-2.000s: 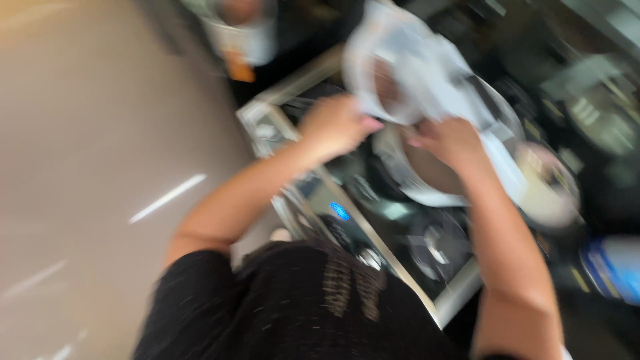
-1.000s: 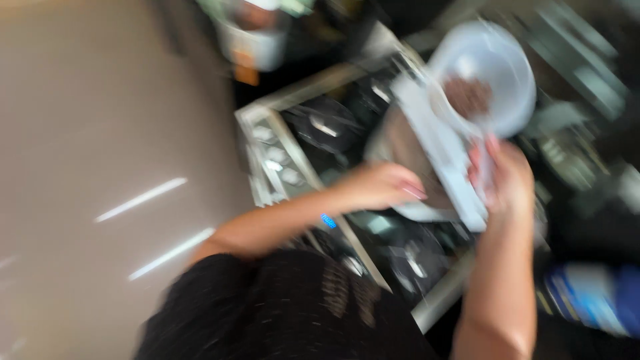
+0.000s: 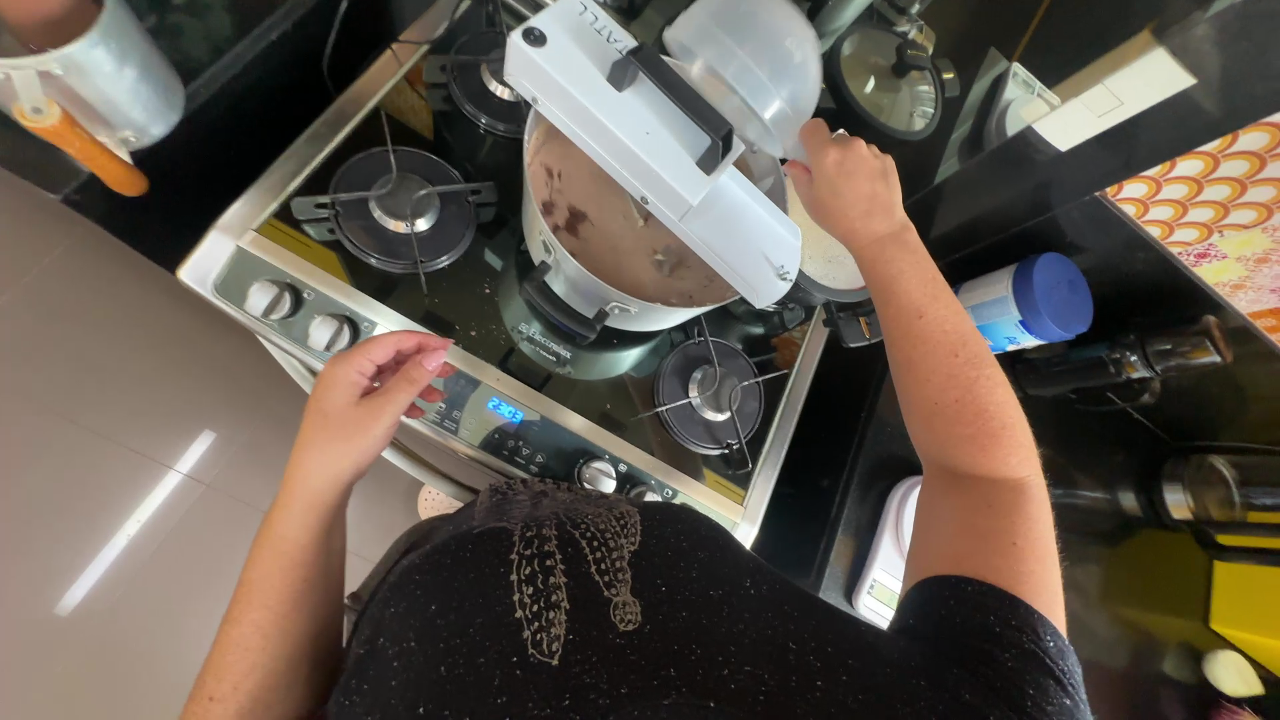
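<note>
My right hand grips the handle end of a translucent plastic bowl, tipped over the far right side of a large metal pot. Across the pot's rim lies a white motorized stirrer housing with a black handle. Brown liquid with darker patches fills the part of the pot that shows. Above the stove's front edge, near the knobs, hovers my left hand, fingers curled and holding nothing. The bowl's inside is hidden from view.
The pot stands on a gas stove with several burners. Right of it are a pan of pale contents, a blue-lidded container and a kitchen scale. A metal pot with a wooden handle stands at upper left; a glass lid lies behind.
The bowl, upright with brown bits inside a second ago, is now tilted over by my right hand. My left hand has drawn back from the pot toward the stove's front left.
</note>
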